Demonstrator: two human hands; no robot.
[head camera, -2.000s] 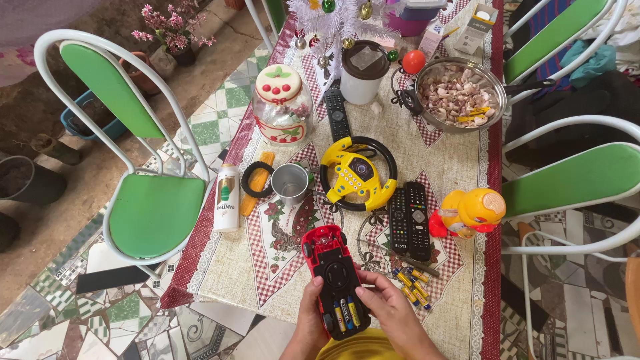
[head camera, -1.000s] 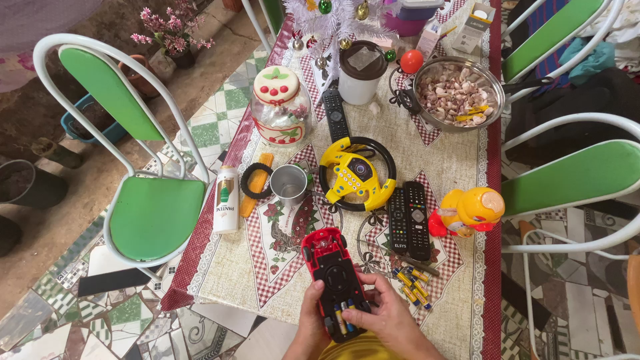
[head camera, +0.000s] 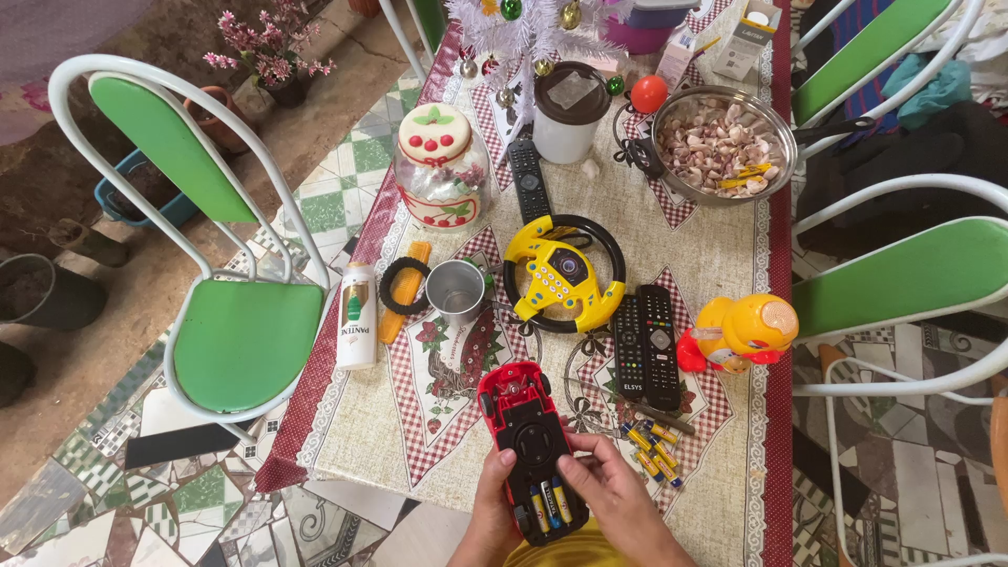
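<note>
A red toy car (head camera: 529, 441) lies upside down between my hands near the table's front edge, its black underside up and its battery bay uncovered, with several batteries (head camera: 551, 505) in it. My left hand (head camera: 494, 504) grips the car's left side. My right hand (head camera: 618, 496) holds its right side, the thumb beside the bay. Several loose yellow-and-blue batteries (head camera: 652, 452) lie on the cloth just right of the car. Above them are a screwdriver-like tool (head camera: 657, 416) and two black remote controls (head camera: 630, 346). A yellow toy steering wheel (head camera: 563, 274) lies beyond the car.
Left of the wheel are a metal cup (head camera: 456, 291), an orange comb (head camera: 405, 290), a black ring and a Pantene bottle (head camera: 358, 315). A glass jar (head camera: 442, 169) and a lidded container (head camera: 568, 118) stand behind. A yellow toy duck (head camera: 740, 335) and a garlic pan (head camera: 720, 146) are at the right.
My right thumb and fingers, which covered part of the battery bay a second ago, have moved to the car's right edge, so the batteries show more fully.
</note>
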